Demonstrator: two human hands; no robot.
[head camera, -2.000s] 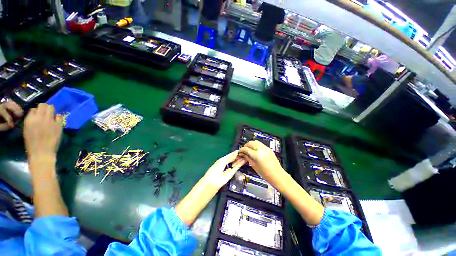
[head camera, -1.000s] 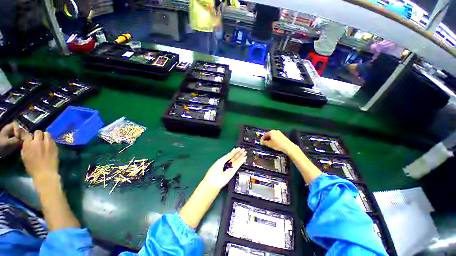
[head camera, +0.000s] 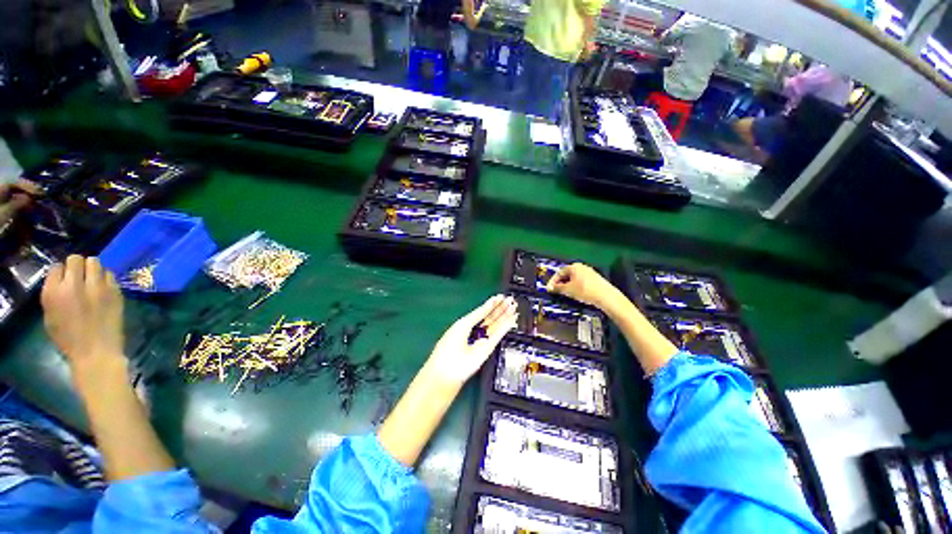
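Observation:
A long black foam carrier tray (head camera: 472, 459) lies in front of me with several silver-white phone housings (head camera: 550, 459) in a row of slots. My left hand (head camera: 472, 339) is palm up over the tray's left edge, fingers together, with small black parts (head camera: 478, 333) in the palm. My right hand (head camera: 574, 284) is at the far slot, fingertips pinched low over the housing there. Whether a part is between those fingertips cannot be seen.
A second tray (head camera: 681, 291) stands at right beside white paper sheets (head camera: 843, 417). At left are a pale strip pile (head camera: 245, 353), black scraps (head camera: 350, 367), a clear bag (head camera: 256, 263), a blue bin (head camera: 159, 250) and a neighbour's hands (head camera: 84, 313). Another tray (head camera: 405, 250) stands farther off.
My hands were together over the tray, then parted; the right went to the far slot and has stayed around there. The left opened palm up. A tray end now shows at the lower right.

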